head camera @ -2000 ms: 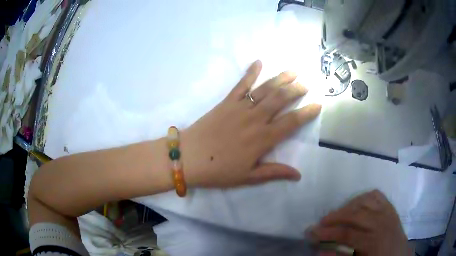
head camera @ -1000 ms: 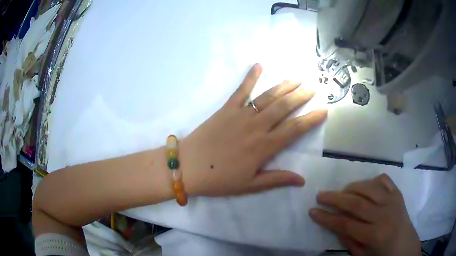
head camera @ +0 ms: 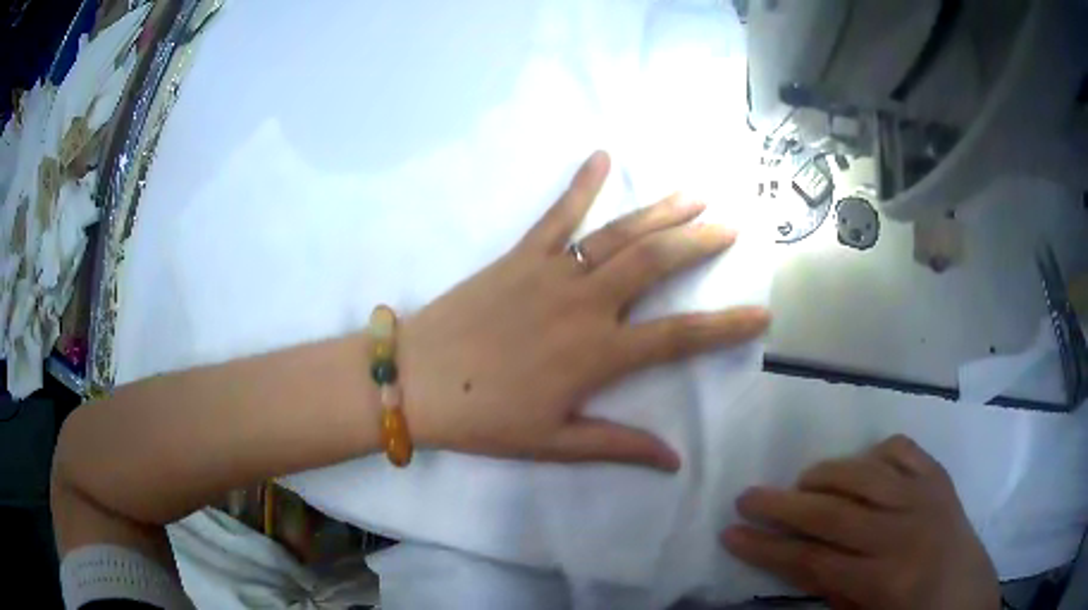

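Note:
A white fabric piece [head camera: 501, 506] lies on the white sewing table, with folds under and in front of my left hand. My left hand [head camera: 537, 340] lies flat on it, palm down with fingers spread, its fingertips just left of the needle area. My right hand [head camera: 859, 518] rests at the lower right on the fabric's near part with its fingers loosely curled; what is under its fingertips is hidden. The sewing machine head [head camera: 919, 95] is at the upper right. The presser foot area [head camera: 802, 185] is under the bright lamp, beside the fabric's right edge.
The machine bed plate [head camera: 907, 304] has a dark outline. Slim metal snips [head camera: 1059, 312] lie at its right end, beside a small white scrap [head camera: 1005, 375]. White cloth with tan pieces [head camera: 45, 191] is piled at the far left. More white cloth [head camera: 257, 566] hangs below the table edge.
The fabric under my left hand has shifted and now shows more folds. My left hand has moved slightly left. My right hand has let go of the dark-shaded fabric edge it was at two seconds ago.

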